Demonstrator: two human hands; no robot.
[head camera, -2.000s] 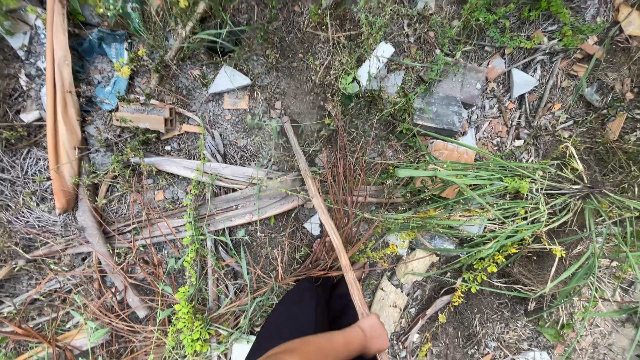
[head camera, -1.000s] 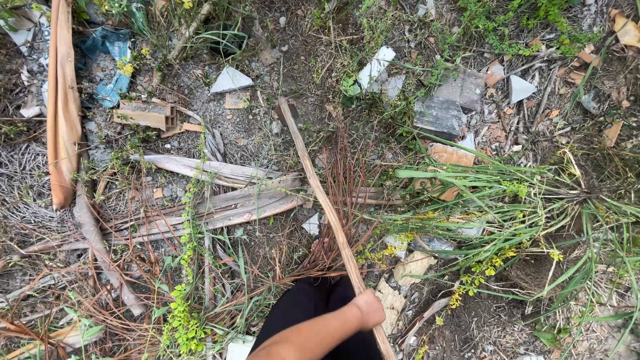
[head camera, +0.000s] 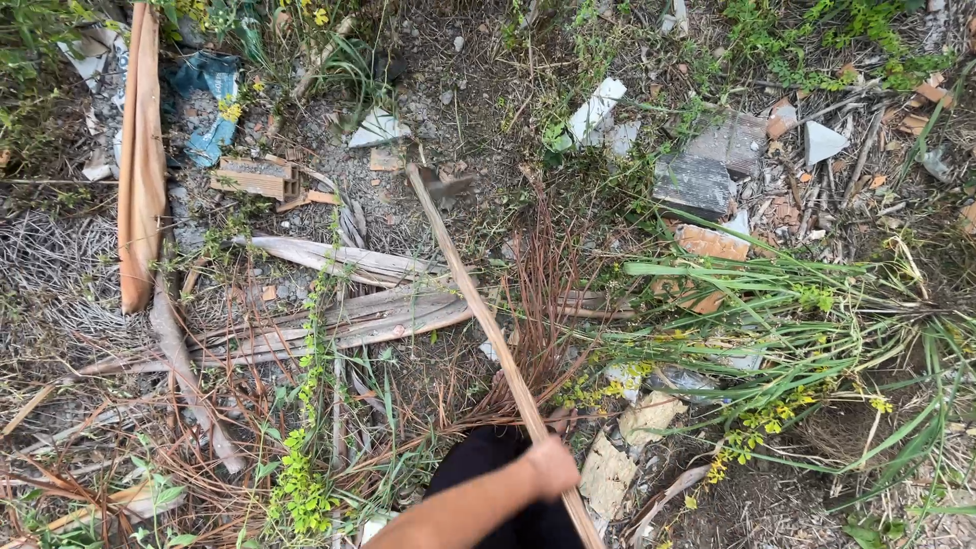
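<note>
My left hand (head camera: 553, 465) is closed around a long, rough wooden handle (head camera: 480, 309) near the lower middle of the view. The handle slants from the bottom edge up and left. At its far end is a blurred dark shape (head camera: 448, 187), seemingly a metal hoe blade, over bare soil below a white tile shard (head camera: 379, 128). The handle passes over dry grey palm fronds (head camera: 381, 313) and beside a tuft of reddish-brown dry stems (head camera: 537, 305). My right hand is out of view, and the handle's lower end is cut off by the frame.
Long green grass (head camera: 770, 305) spreads at right, beside broken grey roofing pieces (head camera: 694, 183) and orange brick fragments (head camera: 709, 242). At left lie a brown dry palm sheath (head camera: 142, 175), a blue plastic scrap (head camera: 210, 107) and a broken hollow brick (head camera: 255, 179). My dark-clothed legs (head camera: 488, 465) are at bottom.
My left hand has moved slightly up and left with the handle in it. The handle's far end has shifted left, and the dark shape beside it now shows.
</note>
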